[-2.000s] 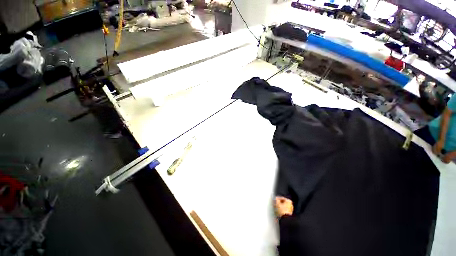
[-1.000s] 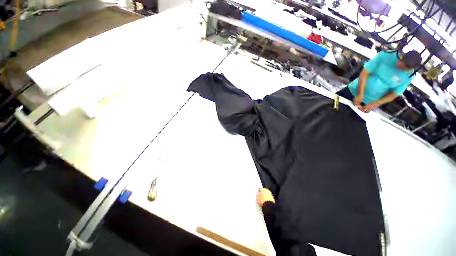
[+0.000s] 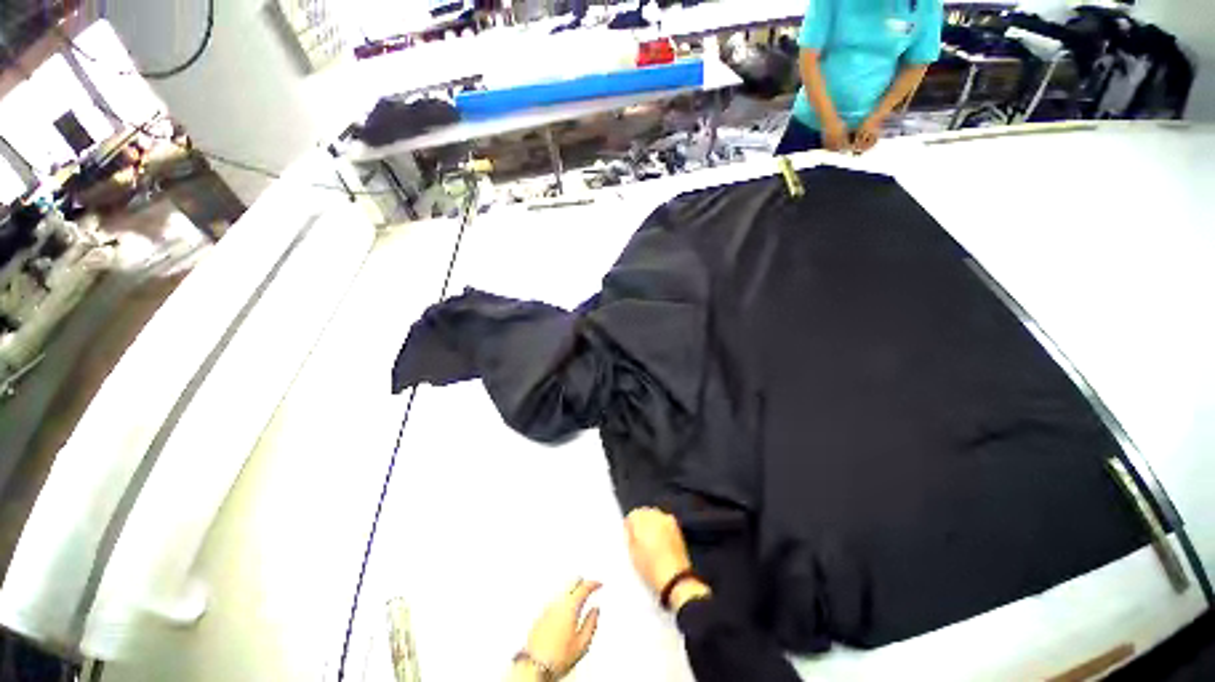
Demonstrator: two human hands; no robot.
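The black fabric [image 3: 906,400] lies across the white-covered table, flat on the right and bunched on its left side. My right hand [image 3: 657,546], with a dark wristband, is closed on the fabric's left edge. My left hand [image 3: 562,629], with a bracelet, is at the bottom, empty with fingers apart over the white surface. One bar weight [image 3: 792,177] sits on the fabric's far edge, another bar weight [image 3: 1149,524] at its near right corner. The steel ruler [image 3: 1066,366] runs along the fabric's right edge.
A thin rail [image 3: 380,513] crosses the table on the left, with a fabric corner over it. Another bar weight [image 3: 403,642] lies near it. White rolls [image 3: 200,400] are at the left end. A person in turquoise [image 3: 866,67] stands opposite. A wooden strip [image 3: 1093,666] lies at bottom right.
The view has swung right and nearer to the fabric. My left hand has come into view. My right hand is still at the fabric's left edge.
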